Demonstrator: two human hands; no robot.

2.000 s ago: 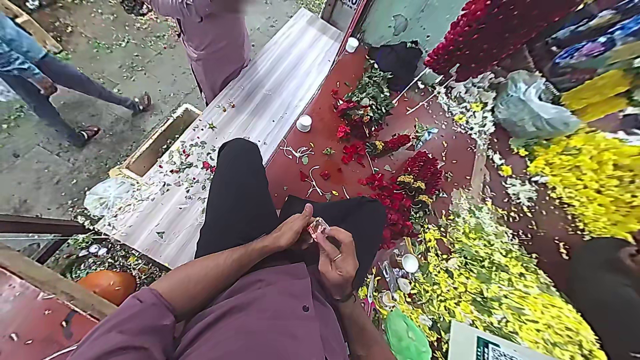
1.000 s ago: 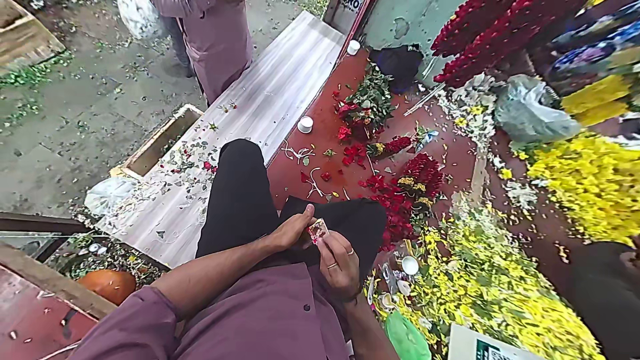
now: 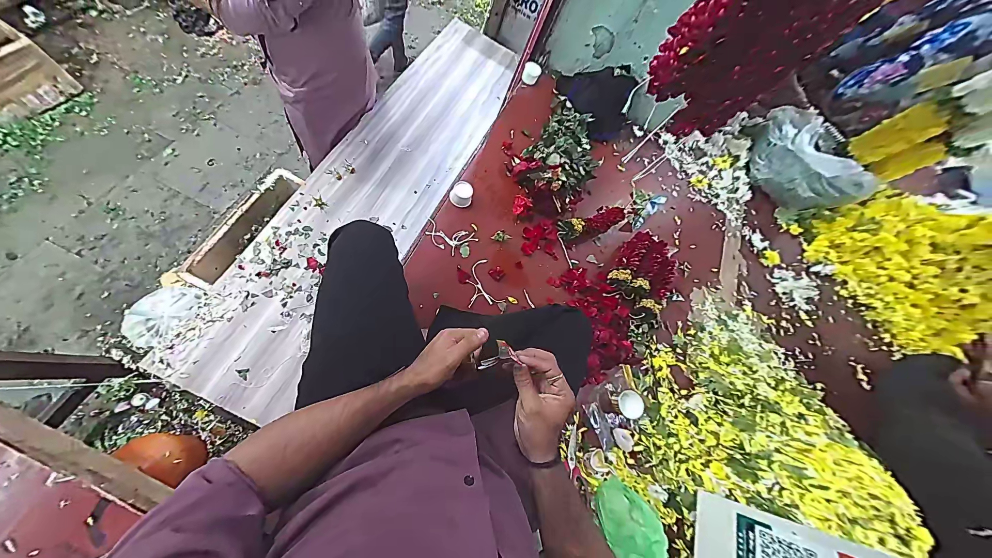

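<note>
Over my lap, my left hand (image 3: 449, 356) is closed near a small packet with red and orange on it; whether it grips part of the packet cannot be told. My right hand (image 3: 542, 399), with a ring on one finger, pinches the small packet (image 3: 505, 353) between thumb and fingertips. A thin pale strip shows between the two hands. Just right of my knee lie red flowers (image 3: 608, 322) and strung red garland pieces (image 3: 647, 263). Below them, beside my right hand, are a white cup (image 3: 631, 404) and a green plastic bag (image 3: 629, 519).
Yellow flowers (image 3: 759, 434) spread at right, near a seated person's dark-clothed leg (image 3: 922, 434). A pale board (image 3: 434, 101) runs along the left, beside a wooden box (image 3: 240, 229). Beyond it stands a person in purple (image 3: 322, 74). White cups (image 3: 461, 194) and string lie on the red surface (image 3: 442, 271).
My hands have drawn slightly apart, with the packet now at my right fingertips. A walking person seen at left two seconds ago is no longer there.
</note>
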